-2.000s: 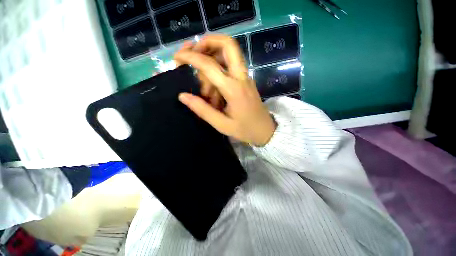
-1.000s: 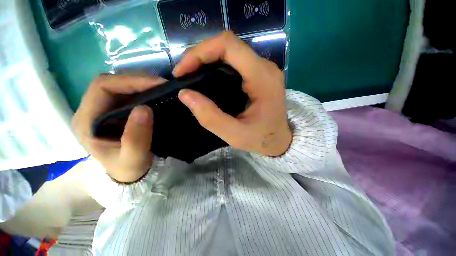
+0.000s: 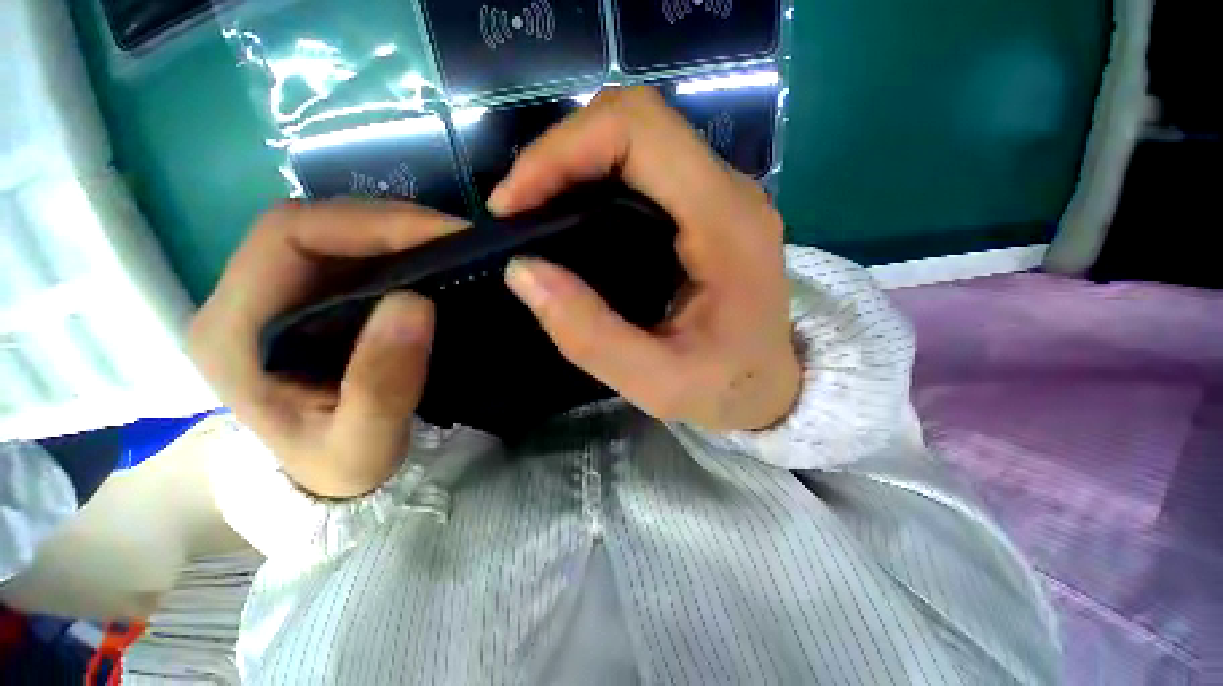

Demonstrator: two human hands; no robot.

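A matte black slab-shaped housing (image 3: 490,335) is held just above my lap, its narrow end edge turned up with a row of small dots on it. My left hand (image 3: 322,335) grips its left end, thumb in front and fingers behind. My right hand (image 3: 671,268) grips its right part the same way. The fingers hide both ends of the edge, and its oval opening does not show. Behind, black wireless-charging panels (image 3: 520,60) lie in a shiny clear carrier sheet (image 3: 352,83) on the green mat.
A white foam tray (image 3: 81,255) stands at the left. The green mat (image 3: 925,134) ends at a white edge (image 3: 966,265), with a pale post-like strip (image 3: 1102,161) at the right. Pink fabric (image 3: 1073,389) is at lower right. Part of a pale sleeve (image 3: 34,503) shows at the far left.
Both hands now hold the housing, where two seconds ago only my right hand visibly held it. It has tilted from face-on to edge-up. Over the last second it has barely moved.
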